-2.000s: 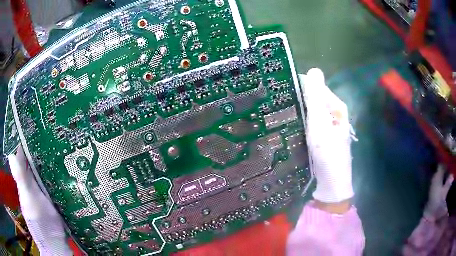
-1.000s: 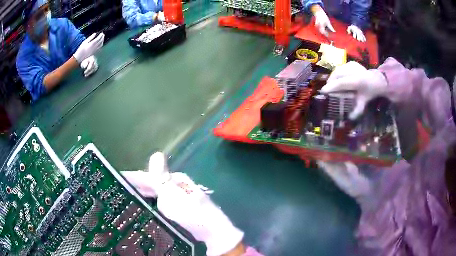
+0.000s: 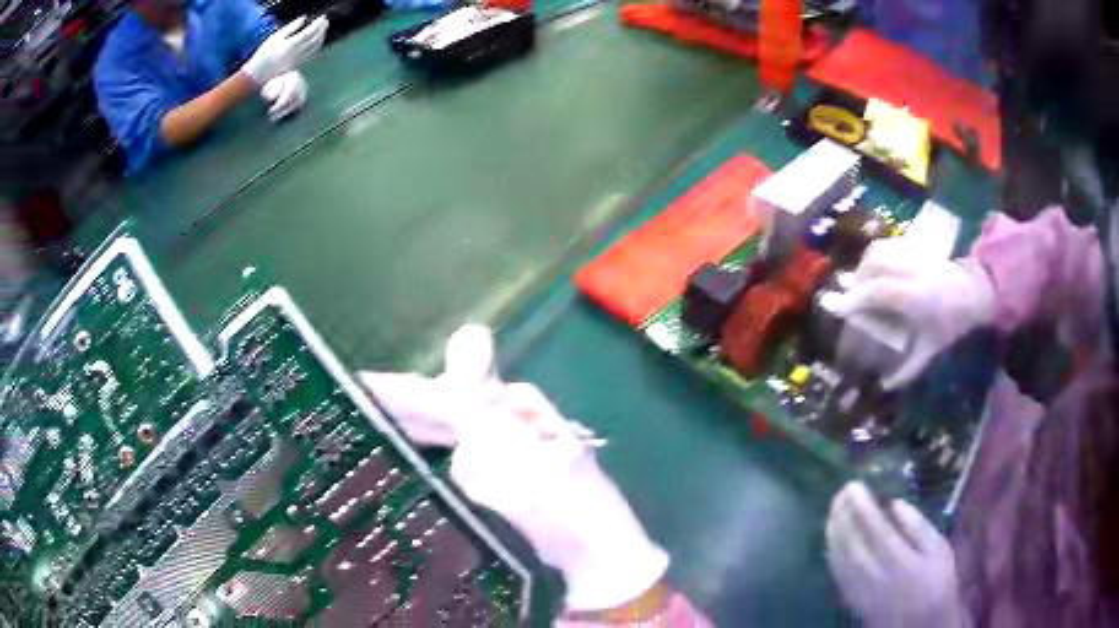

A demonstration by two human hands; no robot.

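A large green circuit board (image 3: 282,491), solder side showing, fills the lower left with its notched, white-outlined edge up. My right hand (image 3: 528,472), in a white knitted glove with a pink sleeve, holds the board's right edge, thumb raised. My left hand is not in view; the board's left part is cut off by the picture's edge. At the right, another circuit board (image 3: 785,393), component side up, lies partly over a red pad (image 3: 669,239). It bears a pale heatsink (image 3: 804,184) and red-brown coils (image 3: 758,329).
A person in pink has gloved hands (image 3: 914,301) on the second board. Across the green bench (image 3: 466,172) sit a person in blue (image 3: 184,86) and a black parts tray (image 3: 464,39). A red wrapped post (image 3: 779,47) stands at the back, near another red pad (image 3: 914,92).
The view swung right from the board, which now sits at the lower left. The other person's board has tilted and come down over the pad, with one of that person's hands at its near edge.
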